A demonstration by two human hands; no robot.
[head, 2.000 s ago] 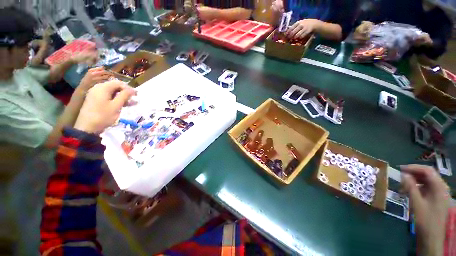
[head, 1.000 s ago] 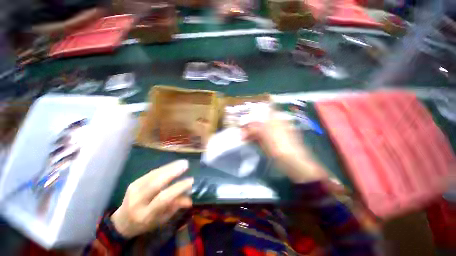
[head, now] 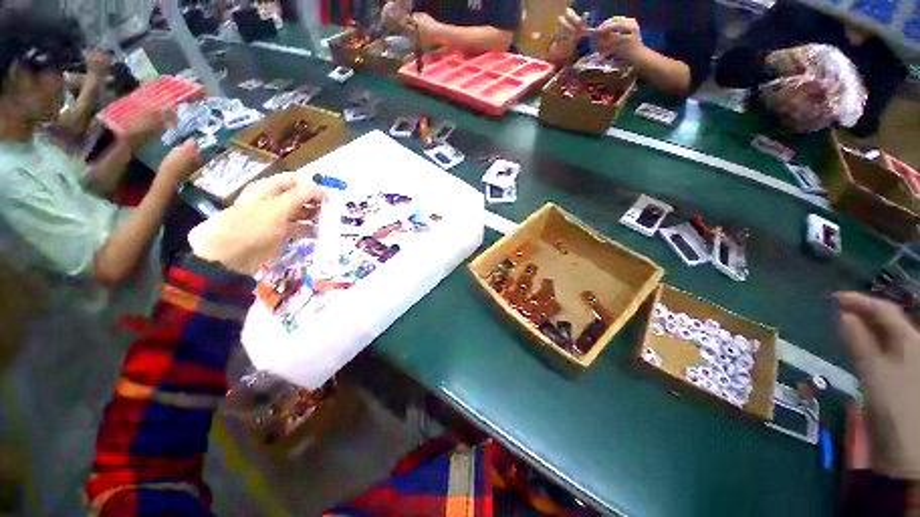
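Observation:
My left hand (head: 260, 220) is over the left part of the white plastic bin (head: 444, 207), fingers bent. A short blue part (head: 330, 182) shows beside its fingertips; whether they grip it is unclear. Mixed dark, copper and blue pieces (head: 378, 245) lie in the bin. My right hand (head: 886, 353) is blurred and partly cut off at the right edge; its fingertips and any held thing are unclear. The larger carton (head: 636, 265) holds copper-brown parts (head: 540, 298). The smaller carton (head: 706, 402) holds white rings (head: 721, 353).
A white-framed housing (head: 797, 419) and a blue part (head: 826, 449) lie right of the smaller carton. More housings (head: 686, 242) are scattered on the green belt (head: 565, 167). A pink compartment tray (head: 479, 76) stands across it. Other workers sit at the left (head: 71, 202) and opposite.
The view has swung left since one second ago. My left hand has gone from before the larger carton to over the bin. My right hand has moved from beside a white object to the right edge.

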